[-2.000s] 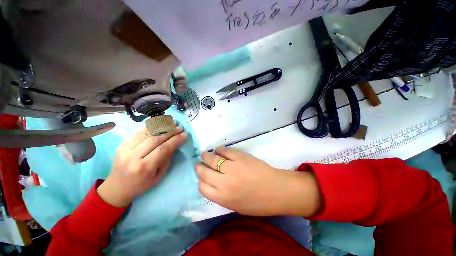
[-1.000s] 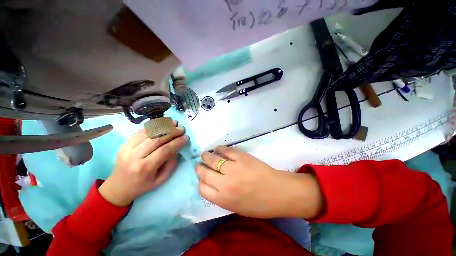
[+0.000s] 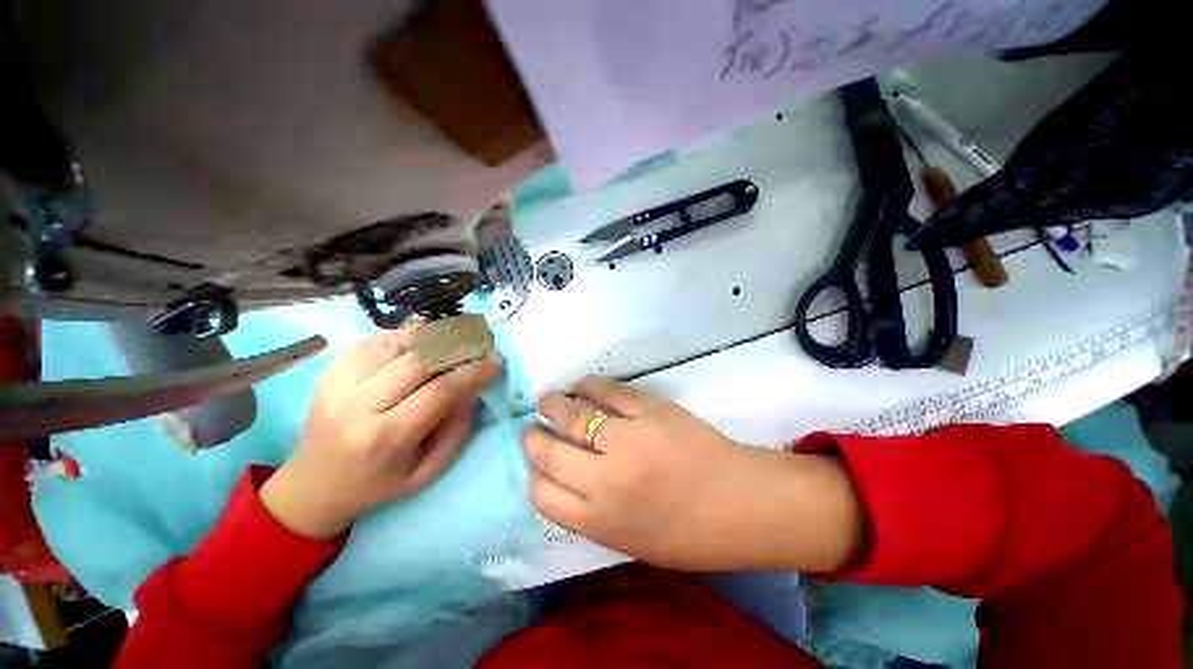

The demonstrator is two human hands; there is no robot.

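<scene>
The sheer aqua fabric (image 3: 373, 562) lies on the white table under both hands and reaches the needle area. My left hand (image 3: 380, 425) presses on the fabric beside the brass ribbed knob (image 3: 453, 342); its fingertips are partly hidden under the knob. My right hand (image 3: 628, 477), with a gold ring, holds the fabric's edge just right of my left hand, fingers bent. The hands are a little apart. The needle plate (image 3: 508, 278) shows right of the machine's lower parts. The presser foot and needle cannot be made out.
The sewing machine head (image 3: 262, 144) looms at upper left. A handwritten note (image 3: 785, 65) hangs at the top. Thread snips (image 3: 674, 220), black shears (image 3: 874, 261), a brown-handled tool (image 3: 966, 229) and a white pen (image 3: 949, 131) lie on the table. Dark checked cloth (image 3: 1073, 163) is at upper right.
The view has shifted slightly, so the machine, note and tools appear further right. Both hands stay on the fabric in nearly the same places, and the fabric between them has shifted slightly.
</scene>
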